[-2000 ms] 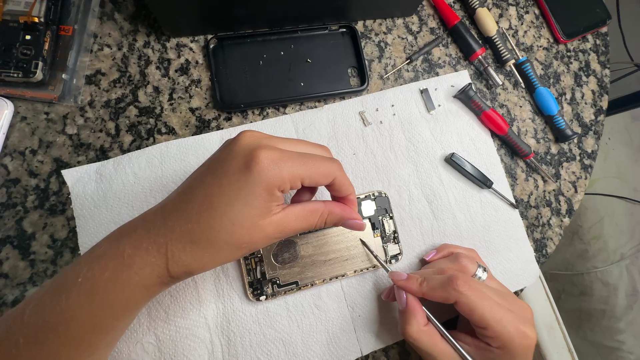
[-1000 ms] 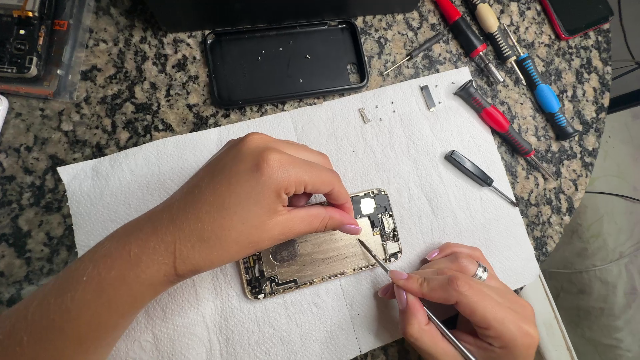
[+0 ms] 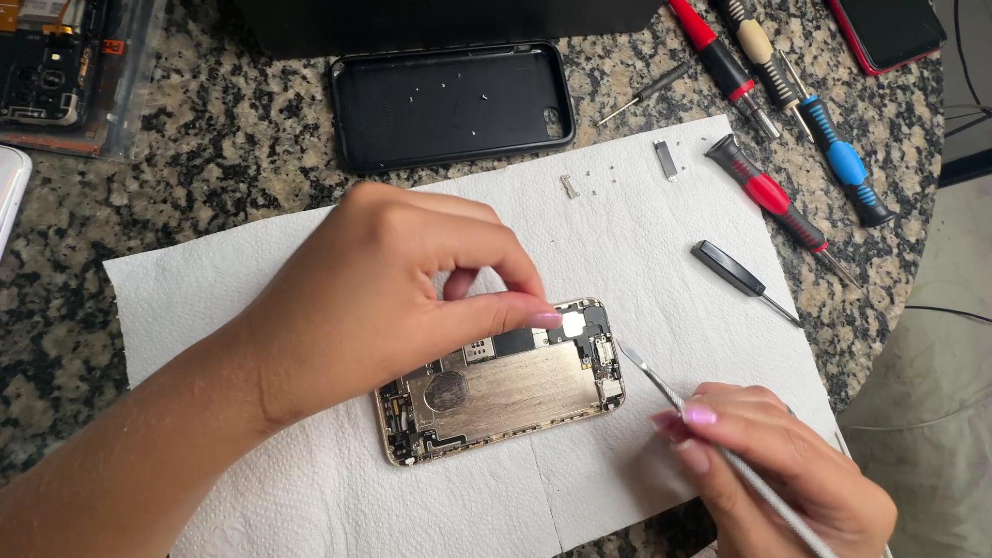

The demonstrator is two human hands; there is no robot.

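An opened smartphone housing (image 3: 511, 391) with a bare metal back plate lies tilted on a white paper towel (image 3: 620, 256). My left hand (image 3: 403, 287) reaches over its upper edge, with thumb and index fingertips together at the logic board side; whether something small is between them cannot be seen. My right hand (image 3: 775, 465) grips a thin metal spudger with a knurled handle (image 3: 744, 469), its flat tip just off the housing's right end. Small metal brackets, one silvery (image 3: 570, 186) and one darker (image 3: 666, 160), lie on the towel with tiny screws.
A black phone case (image 3: 449, 108) holding tiny screws lies behind the towel. Screwdrivers with red (image 3: 767, 190), blue (image 3: 845, 161) and black (image 3: 728, 267) handles lie at the right. A red-edged phone (image 3: 891, 35) is at the back right, another disassembled phone (image 3: 46, 70) at the far left.
My right hand has moved the tool's tip from over the metal back plate to the right, off the housing. My left hand stays over the housing's upper part.
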